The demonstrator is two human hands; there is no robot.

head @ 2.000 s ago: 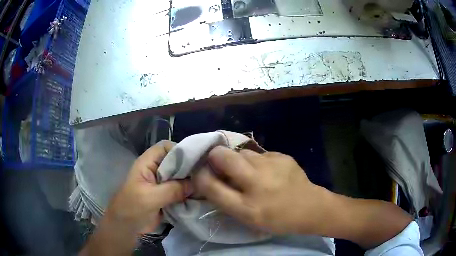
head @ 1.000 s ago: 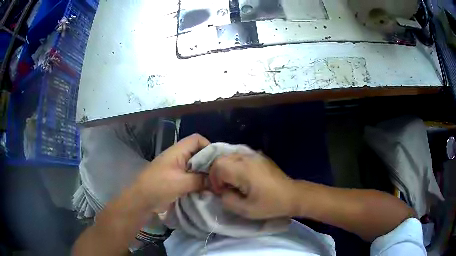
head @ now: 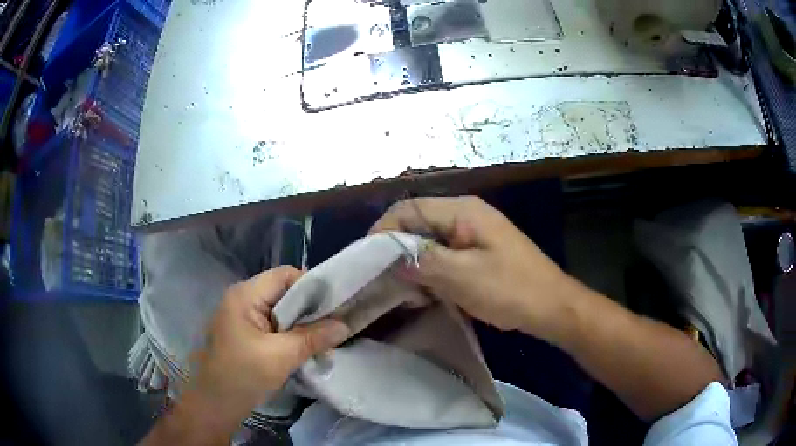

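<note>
A pale grey cloth piece (head: pixel 410 383) is held over the lap, in front of the table edge. It stands open like a ring or pouch, with beige-tan cloth inside. My left hand (head: pixel 266 335) pinches its folded edge at the left between thumb and fingers. My right hand (head: pixel 471 257) holds the top right edge, where fine frayed threads show at the fingertips. A thin dark line shows by the right fingers; I cannot tell if it is thread or a tool. Pale loose threads lie on the cloth's lower front.
The white table (head: pixel 262 157) with a chipped front edge carries a sewing machine's metal plate (head: pixel 445 22). Blue mesh baskets (head: pixel 100 209) stand at left. Stacked grey cloth pieces (head: pixel 183 287) hang below the table at left, and more grey cloth (head: pixel 707 279) hangs at right.
My right hand has moved up and away from my left hand to the cloth's top right edge. The cloth is now spread open, its inside showing.
</note>
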